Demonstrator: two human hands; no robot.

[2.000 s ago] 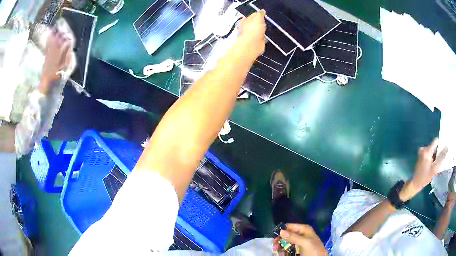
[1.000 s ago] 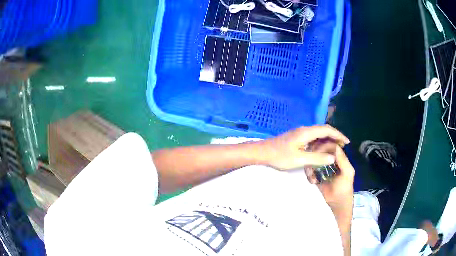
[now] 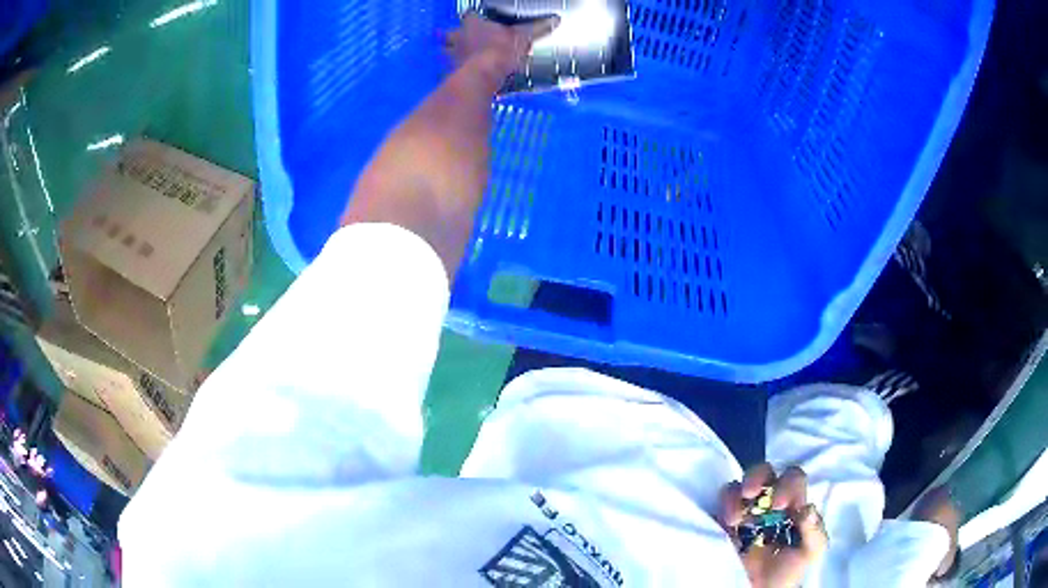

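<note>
My left hand (image 3: 496, 48) reaches into the large blue crate (image 3: 563, 327) near the top edge of the picture. It grips the left side of a dark solar panel (image 3: 580, 60), with a finger over its face. The panel has a pale edge and a bright glare, and its top is cut off by the picture's edge. My right hand (image 3: 776, 523) is low at the right, in front of my clothing. Its fingers are curled around a bunch of small black and teal binder clips (image 3: 768, 531).
Open brown cartons (image 3: 155, 247) stand on the green floor at the left, with more cartons below them. The crate's slotted walls fill the upper middle and right. A curved bench edge (image 3: 1011, 419) runs along the far right. Part of another person's arm (image 3: 937, 523) shows at the lower right.
My left hand has left my right hand and moved up into the crate, onto a panel. My right hand has moved lower. The view has shifted, so the crate looks larger and nearer.
</note>
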